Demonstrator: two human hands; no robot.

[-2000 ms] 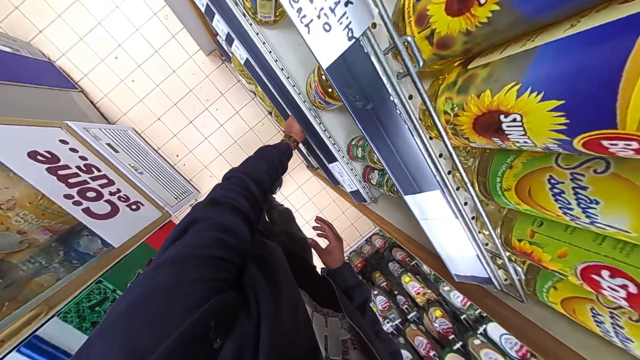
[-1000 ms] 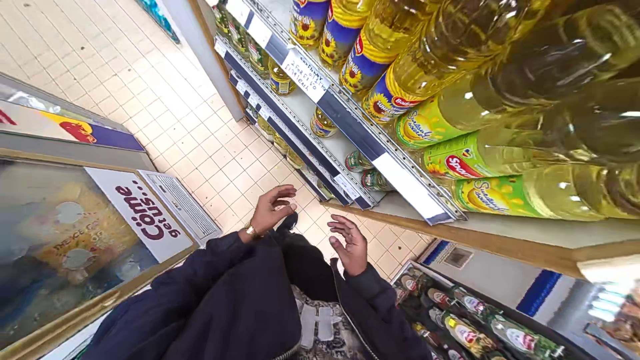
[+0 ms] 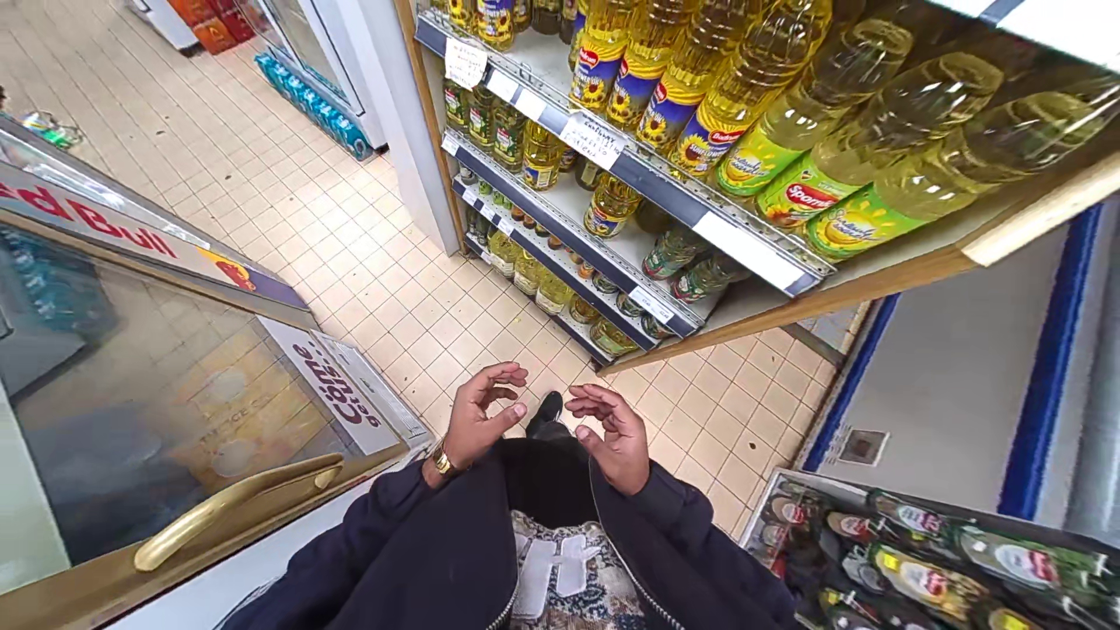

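Observation:
My left hand [image 3: 479,415], with a gold watch at its wrist, is raised in front of my body, fingers curled and apart, holding nothing. Facing it, my right hand [image 3: 613,435] is also raised with fingers spread and nothing in it. The two hands do not touch. Ahead of them stands a store shelf unit [image 3: 674,188] with bottles of sunflower oil [image 3: 598,66] on its upper shelf. Lower shelves hold smaller oil bottles [image 3: 542,156] and jars [image 3: 672,252].
To the left is a glass-door cooler with a brass-coloured handle [image 3: 232,512]. A crate of dark bottles [image 3: 927,582] stands at the lower right. Tiled floor [image 3: 376,254] runs between cooler and shelves. Packs of blue bottles [image 3: 313,107] lie farther off.
My left arm, stretched toward the lower shelves two seconds ago, has drawn back, and both hands are now in front of my body. The view has turned and shows more floor.

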